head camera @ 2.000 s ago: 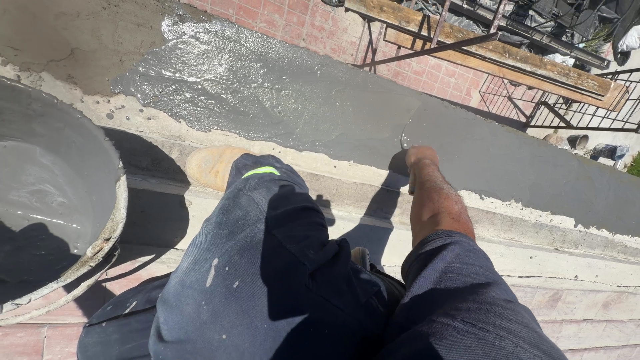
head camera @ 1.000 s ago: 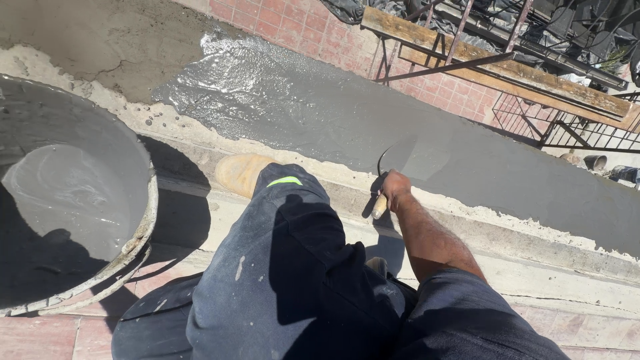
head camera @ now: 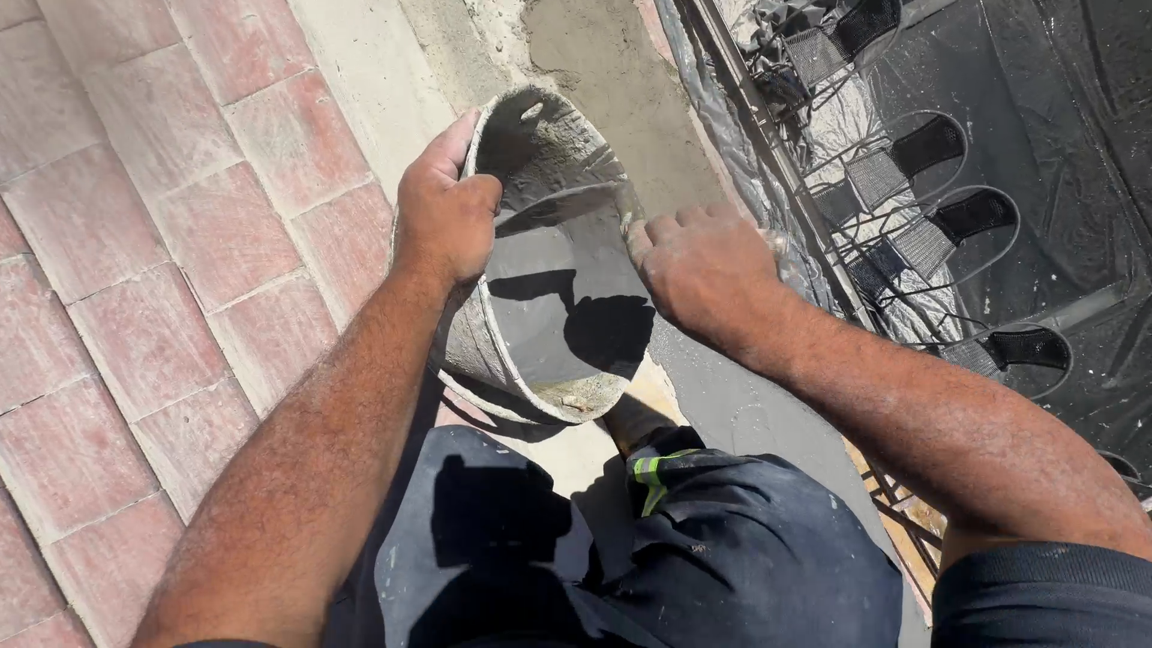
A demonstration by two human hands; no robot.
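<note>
A mortar-crusted bucket (head camera: 540, 117) stands tilted in front of my knees, with wet grey mortar (head camera: 540, 337) inside. My left hand (head camera: 450, 211) grips the bucket's left rim, thumb over the edge. On the right side, my right hand (head camera: 706, 265) is at the rim, its fingers curled around what looks like a trowel's handle; most of it is hidden by the hand. A trowel blade (head camera: 558, 207) reaches across the inside of the bucket above the mortar. Smooth wet mortar (head camera: 765, 396) coats the strip at the lower right.
Reddish paving tiles (head camera: 270, 144) cover the left side. A rougher, drier mortar strip (head camera: 621, 90) runs beyond the bucket. Along the right are a metal rail (head camera: 765, 135), dark plastic sheeting (head camera: 1017, 261) and several wire-framed mesh pieces (head camera: 927, 238). My knees are close below the bucket.
The view has swung strongly toward the bucket. My right hand has moved from the mortar strip to the bucket's rim. My left hand, out of sight before, now holds the bucket, which is tilted.
</note>
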